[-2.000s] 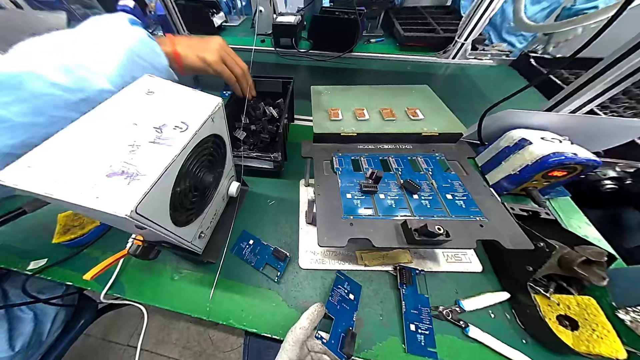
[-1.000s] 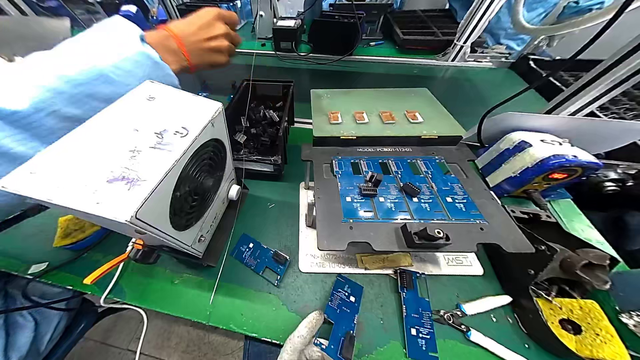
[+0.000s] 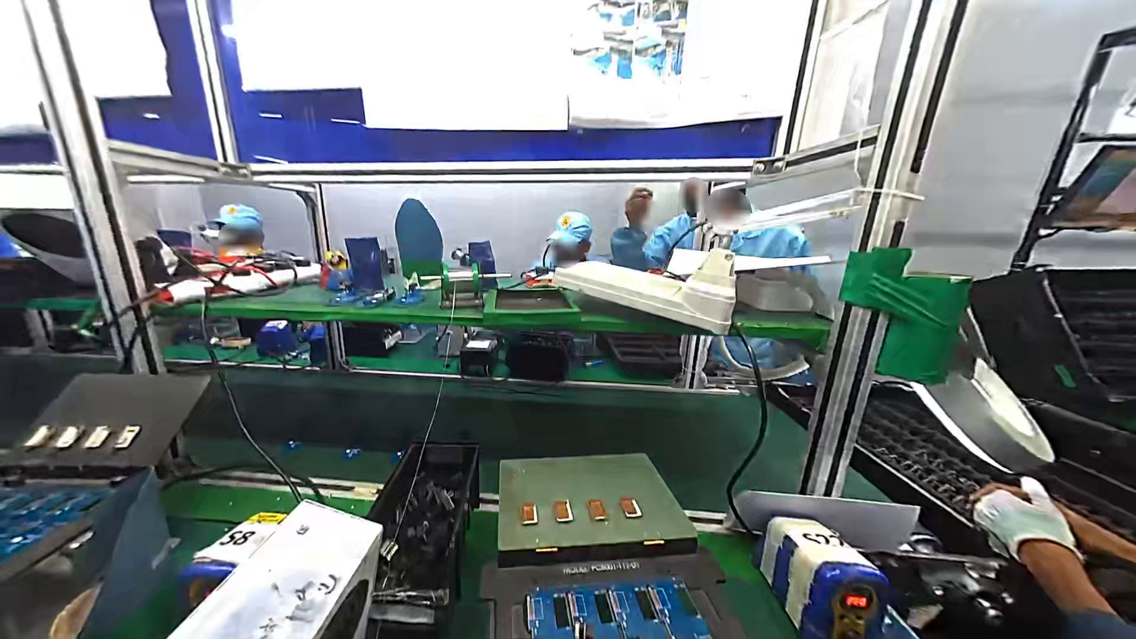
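Neither my left hand nor my right hand can be made out in the head view. Blue circuit boards (image 3: 612, 611) lie in a dark fixture (image 3: 710, 586) at the bottom middle, cut off by the frame edge. Behind them stands a green fixture lid (image 3: 595, 488) with several small copper-coloured pads in a row. Left of the lid, a long black bin (image 3: 469, 484) holds small black parts (image 3: 426, 532). The white housing of a fan unit (image 3: 288, 577) is at the lower left. A blue and white device (image 3: 821, 572) with a lit red display is on the right.
At the right edge a co-worker's gloved hand (image 3: 1029, 524) and bare hand are over a black tray (image 3: 914, 453). Metal frame posts (image 3: 874, 266) rise at both sides. A cream lamp head (image 3: 652, 293) hangs ahead; people in blue caps are beyond. Another fixture (image 3: 115, 395) stands far left.
The view has swung strongly upward. The gloved hand at the lower edge, the loose boards and the cutters there have left the view, as has the light-blue-sleeved arm by the black bin.
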